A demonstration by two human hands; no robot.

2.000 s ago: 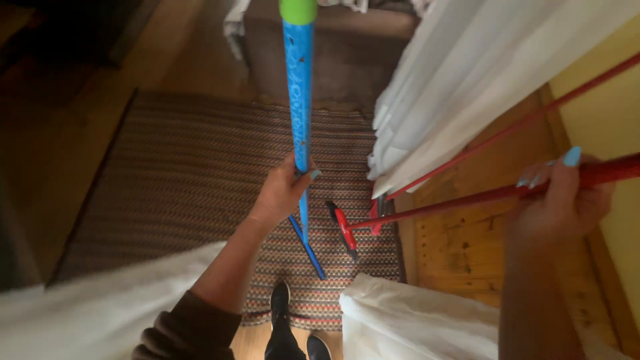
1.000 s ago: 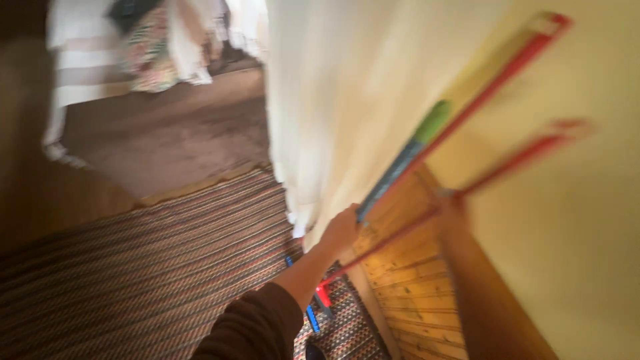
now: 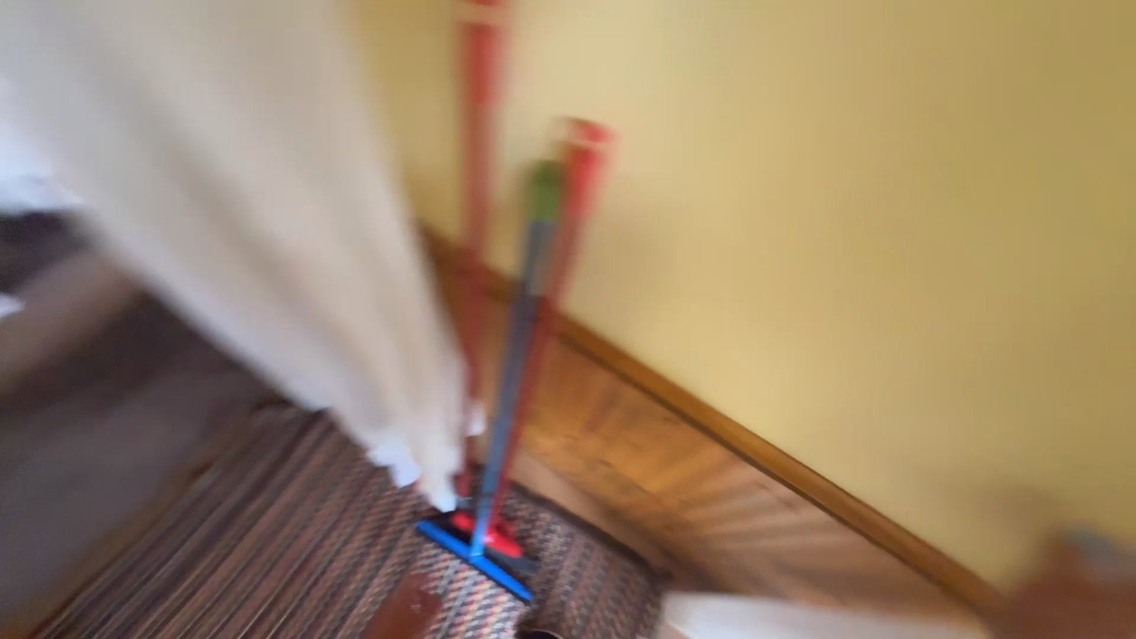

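A blue-handled squeegee (image 3: 510, 382) with a green grip end stands on the rug, leaning toward the yellow wall, its blue head (image 3: 475, 559) flat on the weave. Close beside it lean two red poles (image 3: 577, 195), with a red mop or brush head (image 3: 497, 535) at the foot. My left hand (image 3: 404, 611) is blurred at the bottom edge, below the blue head and apart from the poles. At the lower right corner my right hand (image 3: 1078, 568) shows partly, near the wall and away from the poles; blur hides its fingers.
A white curtain (image 3: 266, 222) hangs left of the poles. Wooden wainscot (image 3: 639, 444) with a top rail runs below the yellow wall (image 3: 799, 222). The striped woven rug (image 3: 240, 524) covers the floor, with a dark brown piece of furniture (image 3: 106, 444) at the left.
Both hands have come away from the poles they held. The blue-handled squeegee, earlier in my left hand, now leans beside the red poles. The view has swung toward the wall.
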